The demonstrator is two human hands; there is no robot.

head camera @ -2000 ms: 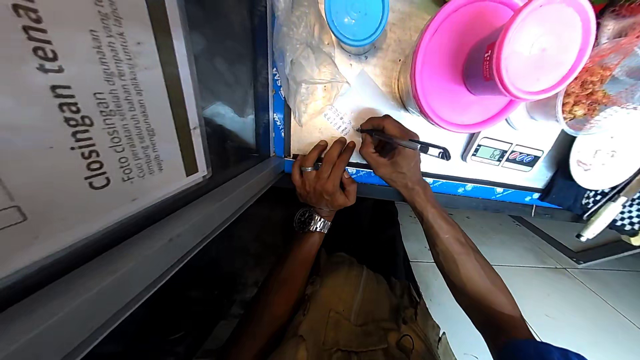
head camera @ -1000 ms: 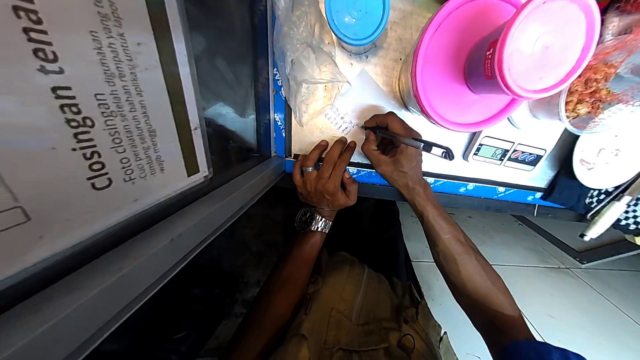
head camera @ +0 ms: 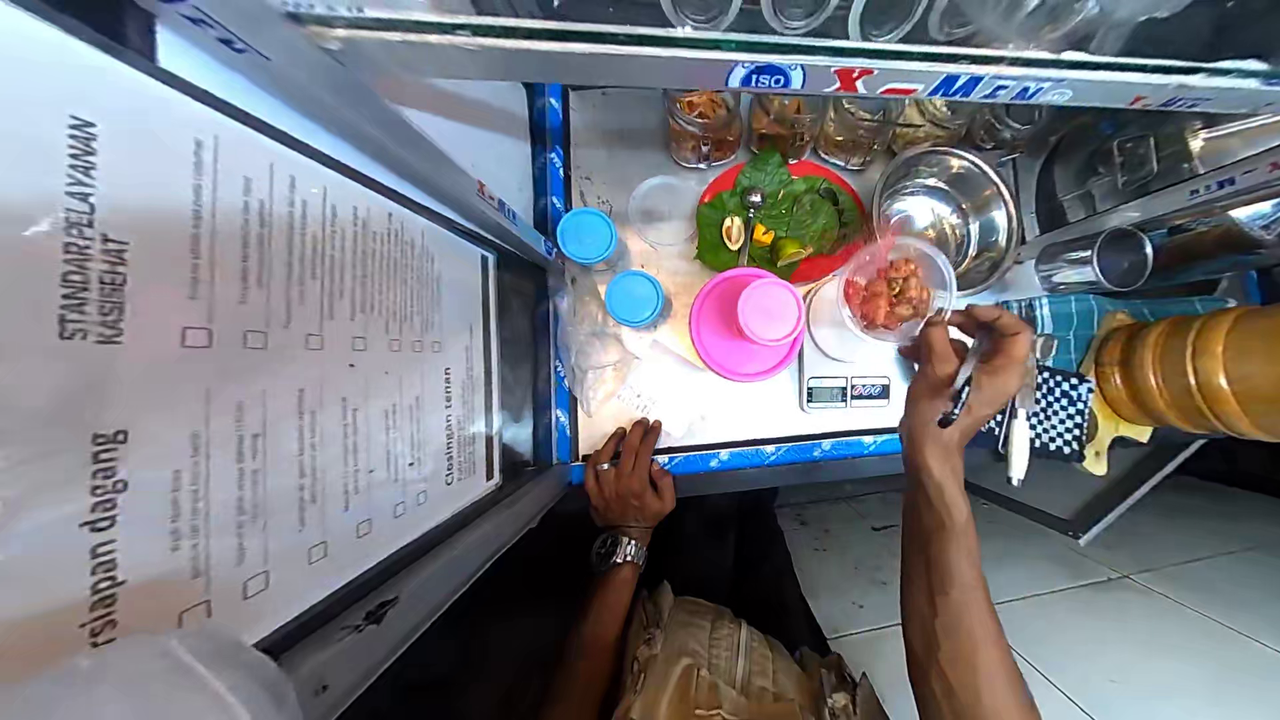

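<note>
My right hand [head camera: 965, 370] grips the rim of a clear plastic tub [head camera: 898, 292] of reddish-brown food pieces, with a dark pen [head camera: 956, 402] also held in it. Part of the tub overlaps the white digital kitchen scale [head camera: 850, 388]; whether it touches the scale I cannot tell. My left hand [head camera: 630, 478], with a ring and a metal wristwatch, rests palm down at the counter's front edge, fingertips on a paper slip [head camera: 640, 400] bearing writing. Pink-lidded containers [head camera: 712, 340] stand between the slip and the scale.
Blue-lidded tubs [head camera: 634, 298] and a plastic bag [head camera: 585, 345] stand at left. Behind are a red plate [head camera: 848, 262] with leaves and cut fruit, a steel bowl [head camera: 955, 200] and several glass jars [head camera: 703, 130]. At right lie a white-handled knife [head camera: 1018, 450], cloths and a wooden pestle-like cylinder [head camera: 1190, 372].
My right hand has left the paper, moved right past the scale and taken hold of the clear tub, keeping the pen. My left hand remains by the paper. The view has shifted and widened.
</note>
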